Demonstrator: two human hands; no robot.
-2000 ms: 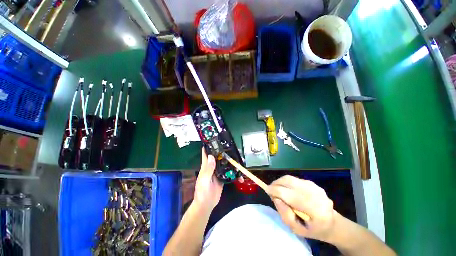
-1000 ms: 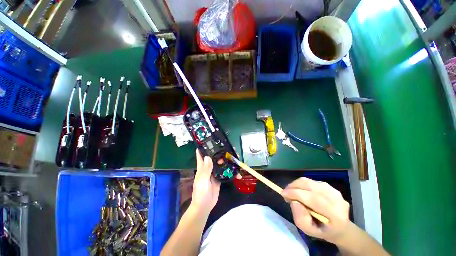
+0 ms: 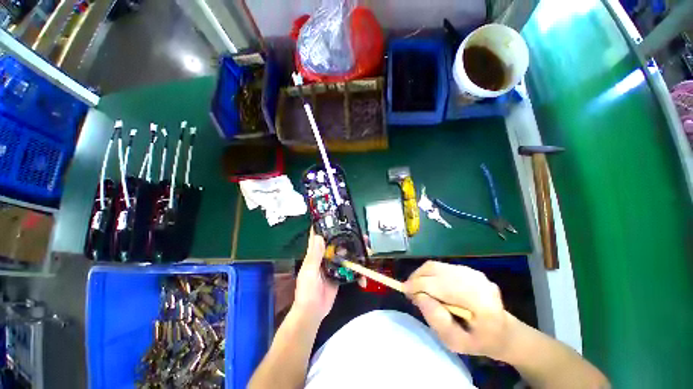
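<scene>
My left hand [image 3: 314, 279] holds the lower end of a long black lock housing [image 3: 334, 216], its open back facing up with metal and green parts showing. A white ribbon cable [image 3: 319, 140] sticks out of its top end, up and slightly left. My right hand [image 3: 460, 308] holds a thin wooden grease brush [image 3: 380, 278]. The brush's brownish tip touches the housing near the round opening in its lower part. The fingers of my left hand under the housing are partly hidden.
Several black housings [image 3: 163, 228] with cables stand at left, above a blue bin [image 3: 102, 327] of brass cylinders [image 3: 186, 327]. A fixture block [image 3: 387, 226], yellow tool [image 3: 411, 207], keys [image 3: 432, 207], blue-handled pliers [image 3: 463, 216] and hammer [image 3: 542, 205] lie rightward. Grease bucket [image 3: 519, 57] stands at back right.
The housing has turned more upright, its cable swinging right. The brush tip has moved to the left side of the round opening, and my right hand has moved left and up.
</scene>
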